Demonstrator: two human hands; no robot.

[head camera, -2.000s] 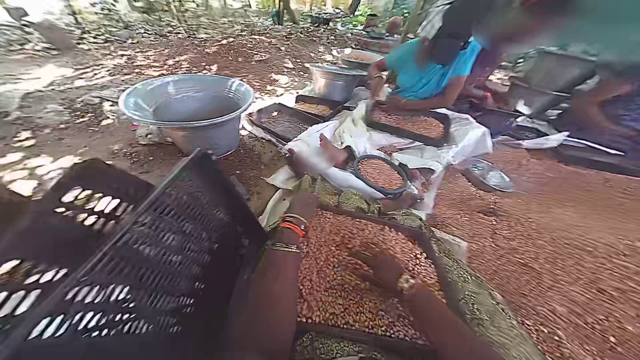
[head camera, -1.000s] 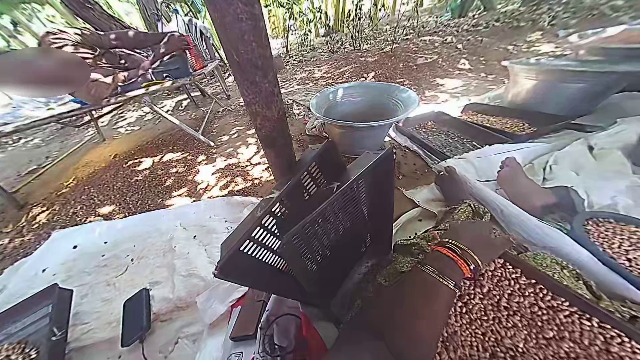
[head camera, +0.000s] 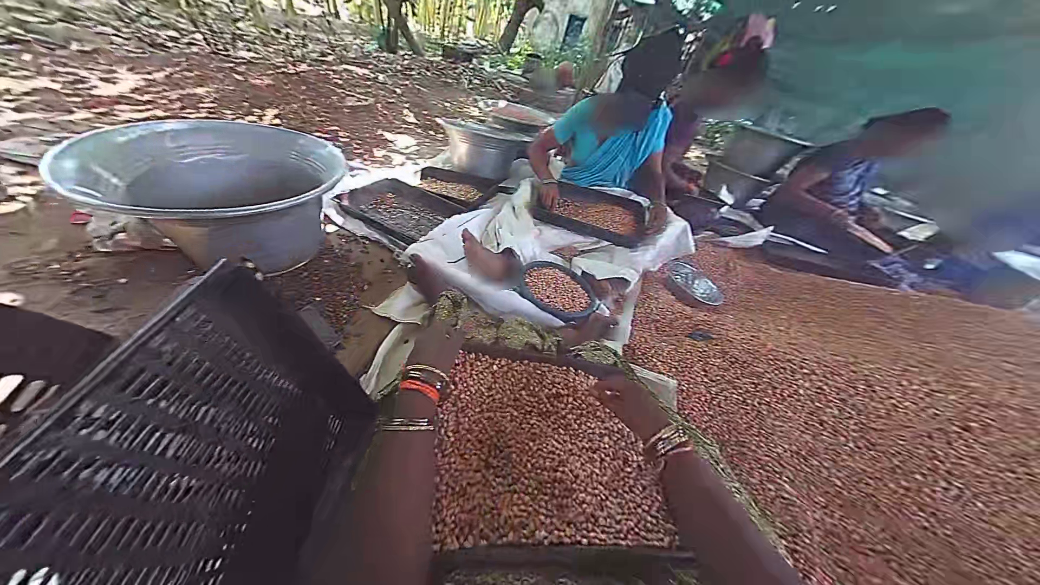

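A dark rectangular tray point(head camera: 561, 556) filled with small reddish-brown nuts or seeds point(head camera: 544, 447) lies before me on patterned cloth. My left hand point(head camera: 439, 337), wearing gold and orange bangles, is at the tray's far left corner, against the bunched patterned cloth point(head camera: 516, 333); its fingertips blend into the cloth. Over the tray's far right corner is my right hand point(head camera: 626, 398), with its fingers bent toward the rim and their tips unclear. Whether either hand grips anything cannot be told.
Slotted black plastic crates point(head camera: 162, 439) stand at left, below a wide metal basin point(head camera: 284, 236). Bare feet and a round bowl of nuts point(head camera: 558, 291) lie beyond the tray. Co-workers point(head camera: 605, 146) sit farther back with trays. Nuts cover the ground at right point(head camera: 853, 406).
The view has swung left and back right. Compared with two seconds ago, my right hand has moved from the nuts in the tray to its far right corner.
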